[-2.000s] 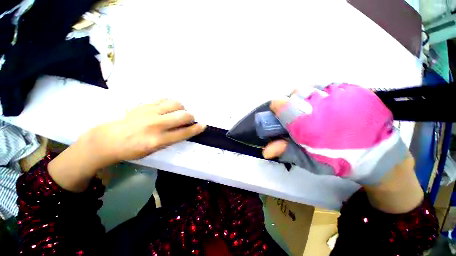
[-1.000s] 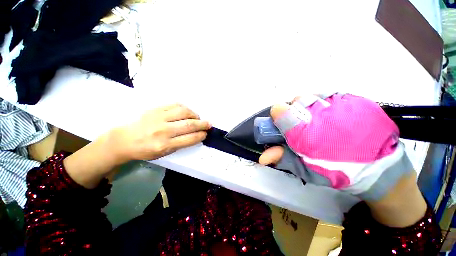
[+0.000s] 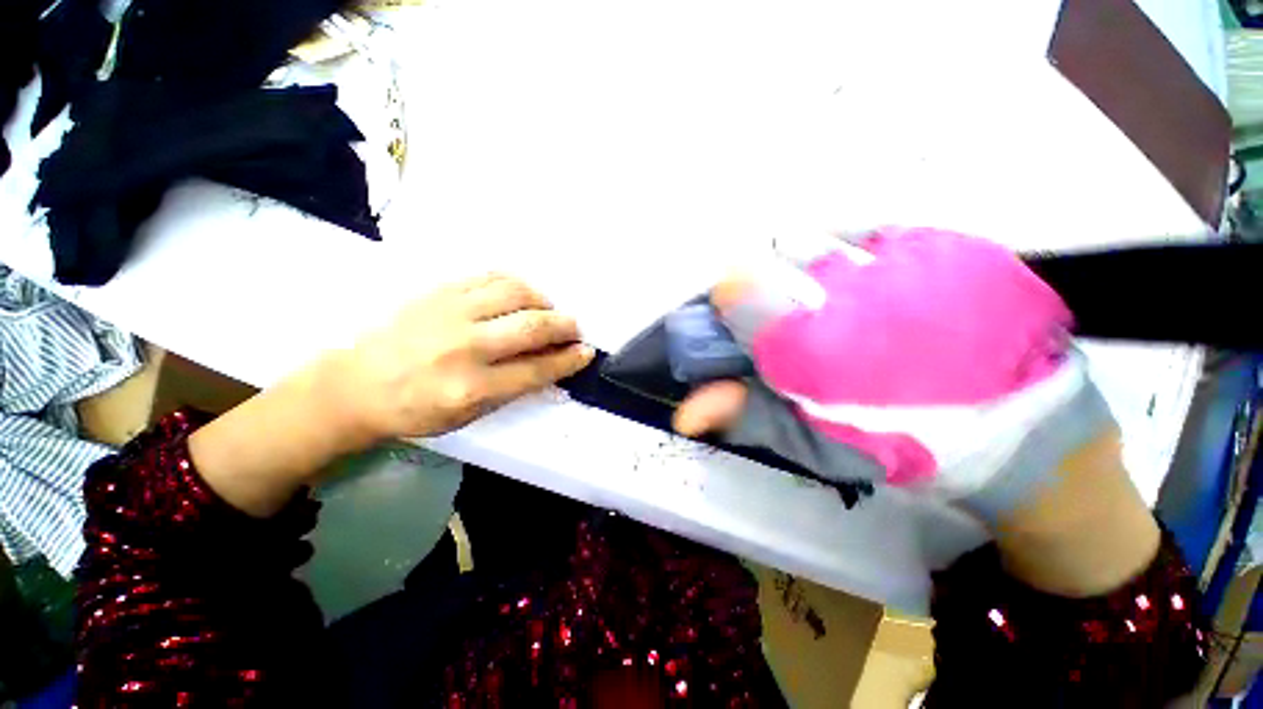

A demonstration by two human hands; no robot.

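Observation:
A narrow dark fabric strip (image 3: 630, 402) lies along the near edge of the white table. My bare left hand (image 3: 464, 357) lies flat with its fingertips on the strip's left end, pressing it down. My right hand (image 3: 907, 360), in a pink and grey half-finger glove, is closed around the handle of a steam iron (image 3: 704, 342). The iron's dark pointed tip faces left, close to my left fingertips, and rests over the strip. My right hand hides the rear of the iron. The strip's frayed right end shows below the glove.
Dark cut pieces (image 3: 208, 159) lie heaped on the table at the upper left. A brown rest pad (image 3: 1143, 104) is at the upper right. A dark hose (image 3: 1157, 294) runs right from behind the iron. Striped fabric (image 3: 56, 416) hangs at the left; a cardboard box (image 3: 817, 637) stands below the table.
My right hand and the iron have shifted slightly left along the strip, towards my left hand. My left hand stays on the strip's left end. The camera view has also shifted since the oldest frame.

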